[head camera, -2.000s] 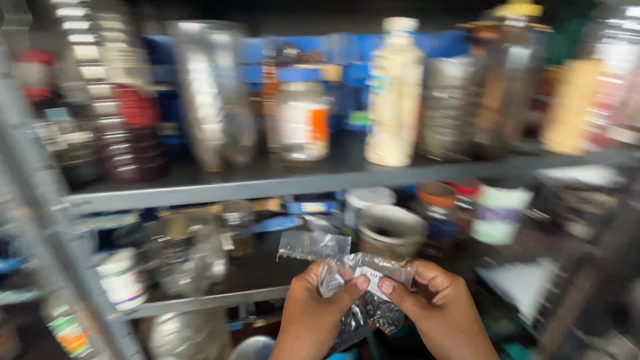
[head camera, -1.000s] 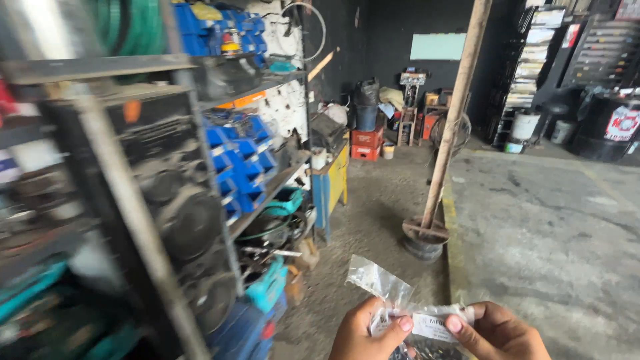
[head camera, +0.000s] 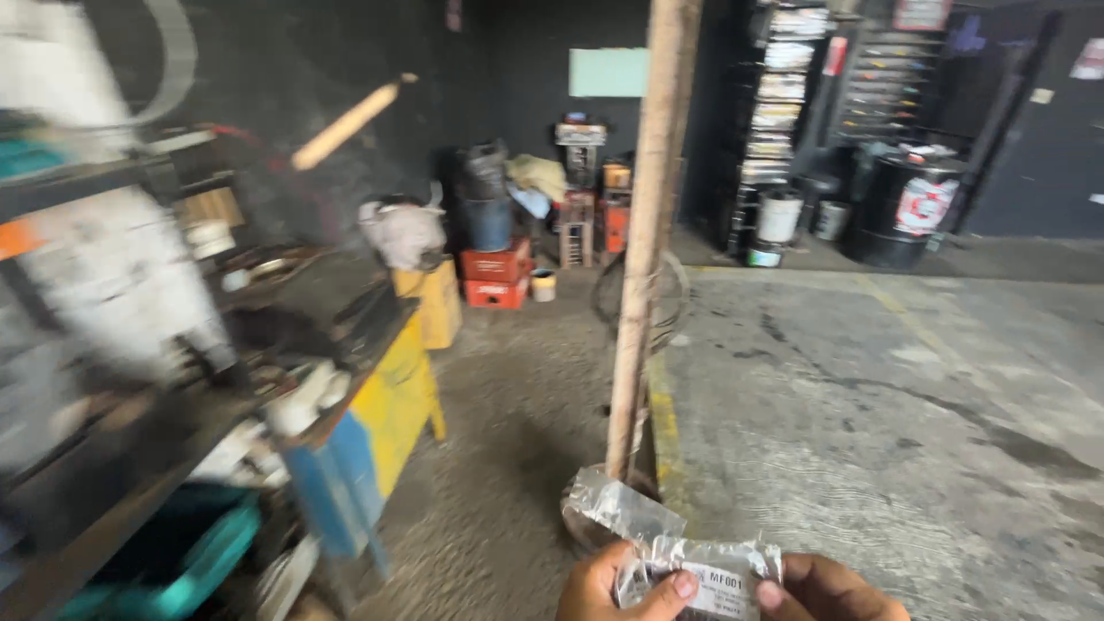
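Note:
At the bottom of the view my left hand (head camera: 625, 591) pinches the left side of a small clear plastic bag (head camera: 638, 511) between thumb and fingers. My right hand (head camera: 819, 591) grips the bag's right edge. A white printed label (head camera: 720, 593) shows between my thumbs. One flap of the bag stands up to the upper left. Dark contents show faintly at the lower edge; what they are I cannot tell.
A wooden pole (head camera: 642, 259) rises from a round base just beyond the bag. On the left are a cluttered workbench (head camera: 379, 319) and a teal bin (head camera: 190, 552). Red crates (head camera: 496, 289), a black drum (head camera: 901, 207) and a concrete floor (head camera: 862, 388) lie farther off.
The view has swung from the shelf of bottles to the open workshop, and the workbench is now nearer. Both hands still hold the plastic bag.

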